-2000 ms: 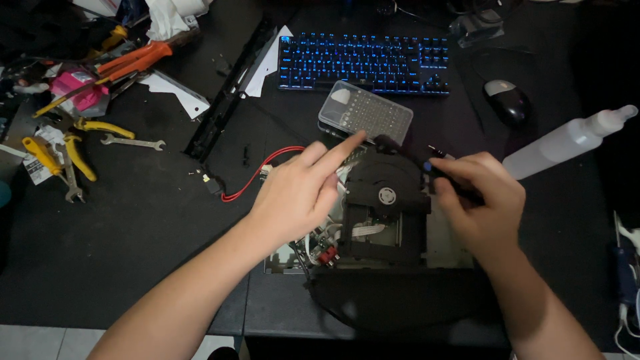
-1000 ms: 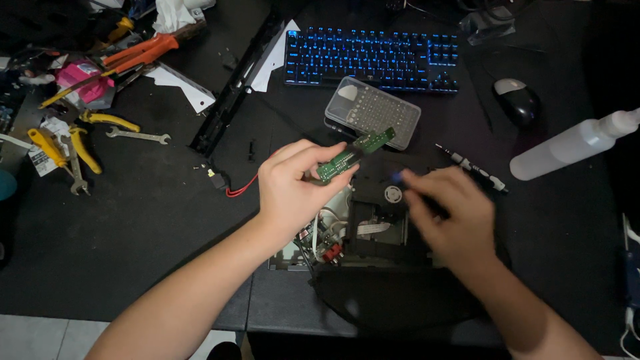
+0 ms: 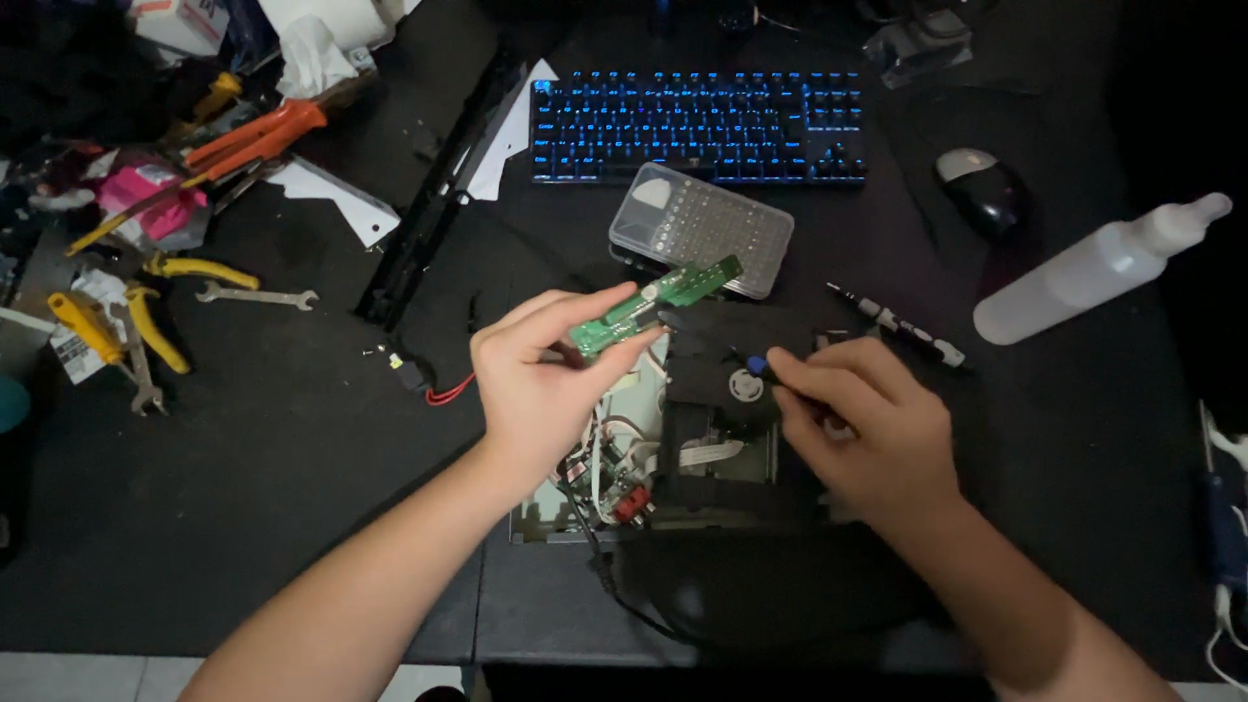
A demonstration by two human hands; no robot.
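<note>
My left hand (image 3: 546,370) grips a small green circuit board (image 3: 663,300) between thumb and fingers, tilted above the open device. My right hand (image 3: 868,419) pinches a small item with a blue tip (image 3: 757,365), over the right part of a black disc drive mechanism (image 3: 717,336); the rest of that item is hidden by the fingers. Below my hands lies the opened metal chassis (image 3: 546,502), with a red connector (image 3: 632,504), a white ribbon cable (image 3: 710,452) and wires inside. A pen-like precision screwdriver (image 3: 907,331) rests on the table beyond my right hand.
Behind are a clear plastic case (image 3: 717,219) and a lit keyboard (image 3: 697,127). A mouse (image 3: 983,195) and spray bottle (image 3: 1092,273) stand right. Left lie a wrench (image 3: 258,296), yellow-handled pliers (image 3: 156,327), orange-handled tool (image 3: 258,136) and a long black bar (image 3: 429,205).
The green board, not visible two seconds ago, is now up in my left hand. The screwdriver lies on the table. My right hand has moved left from where it was two seconds ago.
</note>
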